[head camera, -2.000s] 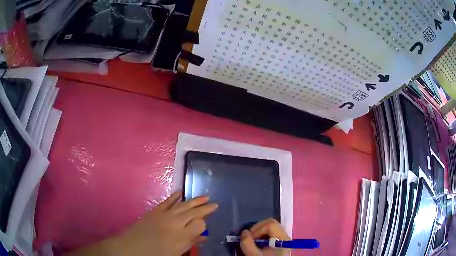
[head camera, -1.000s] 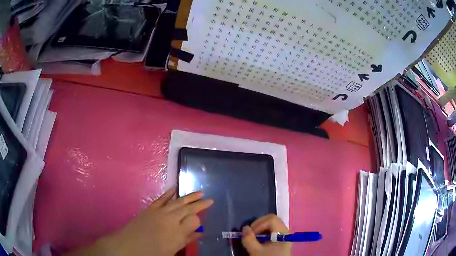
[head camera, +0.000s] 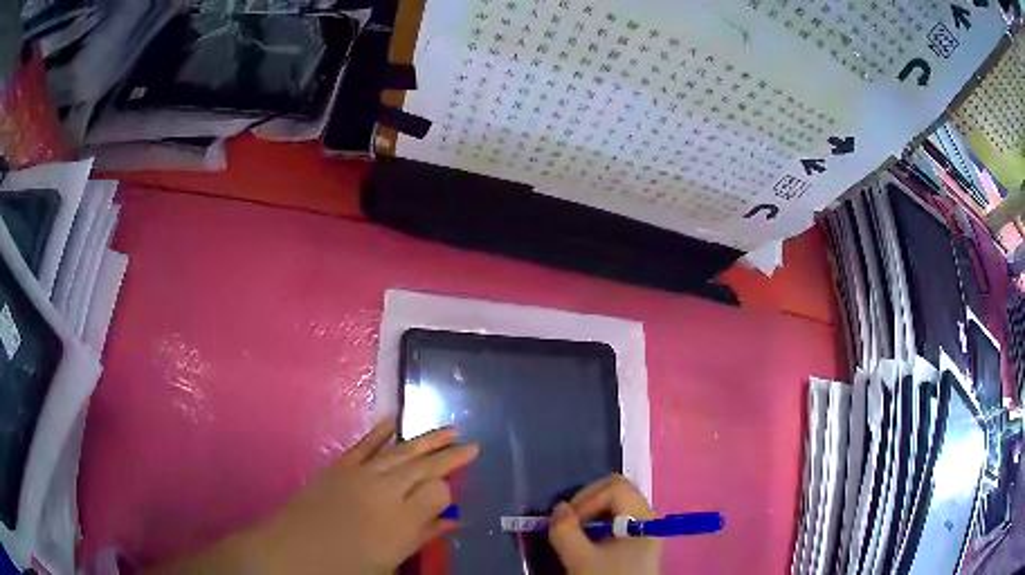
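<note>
A tablet (head camera: 540, 404) with a dark screen and a bright reflection lies on a whitish foam sleeve (head camera: 635, 393) on the pink mat. My left hand (head camera: 377, 500) lies over its lower left edge, fingers spread on the glass; a small blue tip shows at its fingertips, and I cannot tell what it belongs to. My right hand (head camera: 601, 526) holds a blue marker pen (head camera: 680, 525) at the tablet's lower part, its tip at a small white label (head camera: 524, 523). The tablet's bottom edge is out of the picture.
A white test chart (head camera: 629, 112) stands at the back above a black strip (head camera: 540, 230). Tablet stacks with sleeves stand at the left (head camera: 84, 270) and right (head camera: 865, 472). More tablets (head camera: 236, 67) lie at the back left.
The view has shifted slightly, moving the bench and chart a little left in the picture. My right hand stays at the label, with the pen now lying more level. My left hand stays on the tablet.
</note>
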